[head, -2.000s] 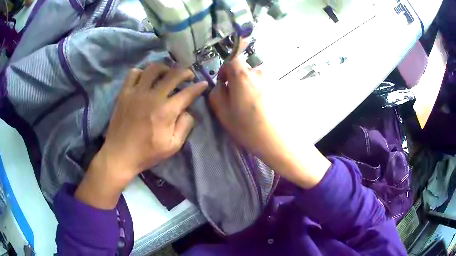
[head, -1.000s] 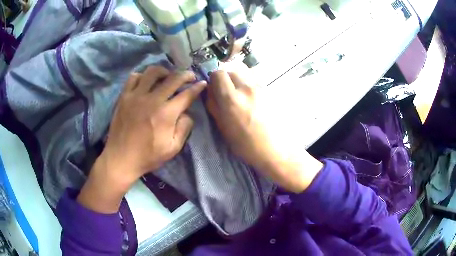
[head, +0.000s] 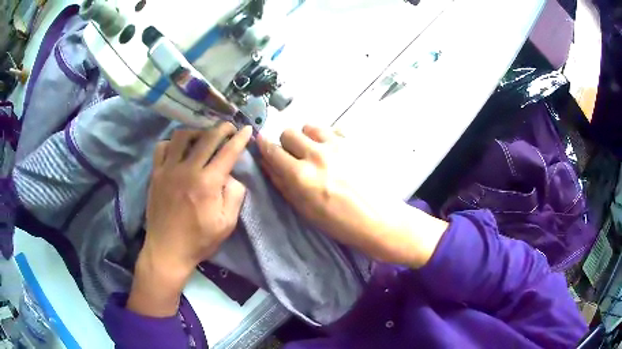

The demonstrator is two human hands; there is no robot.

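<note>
The grey-lilac garment (head: 286, 255) with purple seams lies on the white machine table and hangs over its front edge. The sewing machine head (head: 174, 58) stands over it. My left hand (head: 194, 194) lies on the garment, its index fingertip beside the presser foot area (head: 247, 119). My right hand (head: 307, 177) pinches a narrow purple seam edge (head: 254, 135) just in front of the presser foot. The fingertips of both hands nearly meet at the seam. The needle point itself cannot be made out.
The white table (head: 402, 129) has a curved edge on the right. A dark purple garment heap (head: 525, 198) with pale stitching lies beyond that edge, below crinkled clear plastic (head: 542, 85). A blue strip (head: 46, 303) is at the lower left. A dark purple piece lies under the grey garment.
The view has shifted, so the machine head appears further left and turned. My right fingers have flattened and spread slightly at the seam. My left hand stays on the cloth.
</note>
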